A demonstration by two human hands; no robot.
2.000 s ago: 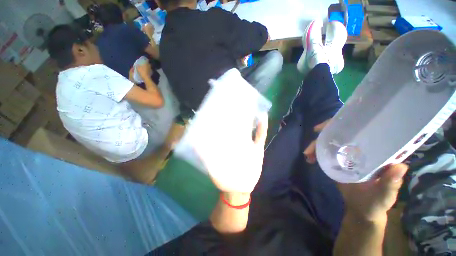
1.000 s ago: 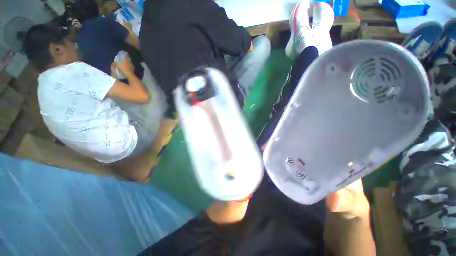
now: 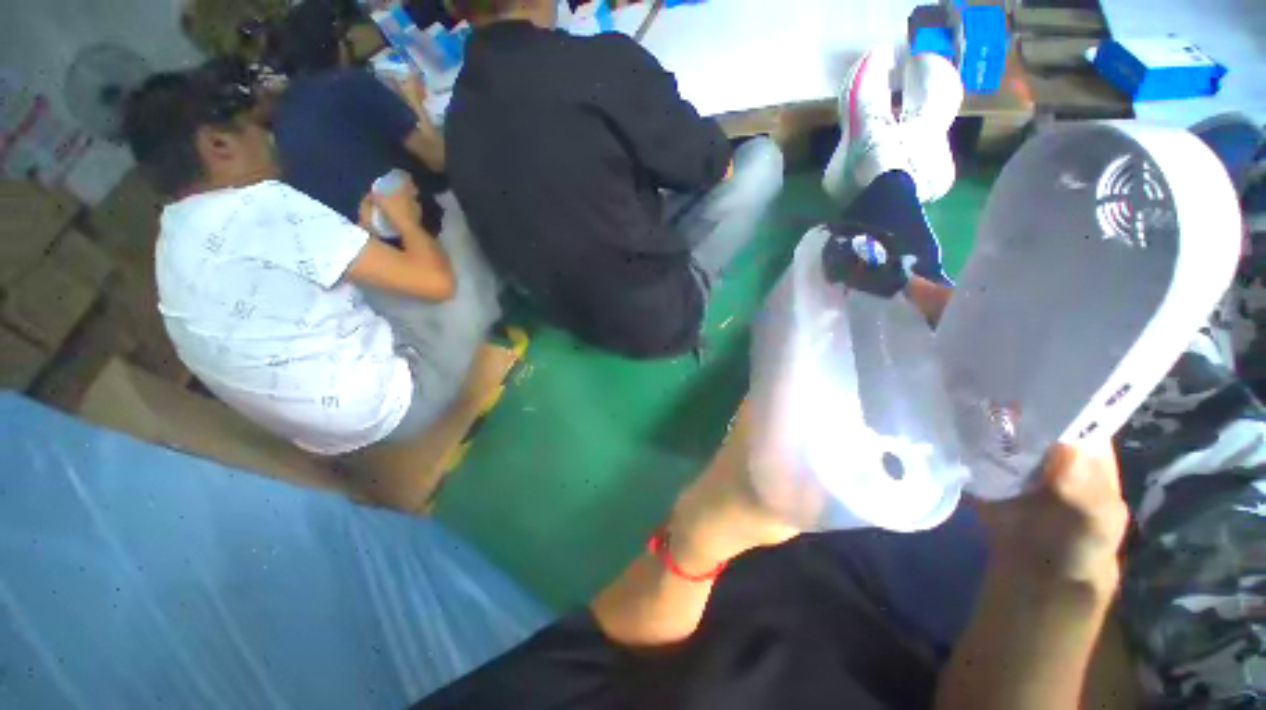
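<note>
My left hand (image 3: pixel 757 479), with a red cord at the wrist, holds the translucent tub (image 3: pixel 805 402) from its left side, open side facing me and to the right. A black squarish part (image 3: pixel 864 261) sits at the tub's upper end and a dark round hole shows near its lower end. My right hand (image 3: pixel 1062 520) grips the lower end of the white housing (image 3: pixel 1062 298), its hollow inside facing left towards the tub. The housing has a round slotted grille at the top and small dark ports on its side band. The two parts meet or overlap in view; contact is unclear.
Several seated people are at the left, one in a white shirt (image 3: pixel 278 305), one in black (image 3: pixel 569 167). A blue sheet (image 3: pixel 208 555) covers the lower left. White shoes (image 3: pixel 896 132), a white table (image 3: pixel 778 56) and blue boxes (image 3: pixel 1159 70) are ahead. Camouflage-clad legs (image 3: pixel 1208 527) are at right.
My left hand has moved right with the tub, bringing it beside the housing. The housing has turned, so its side band and ports show. The camera view has shifted.
</note>
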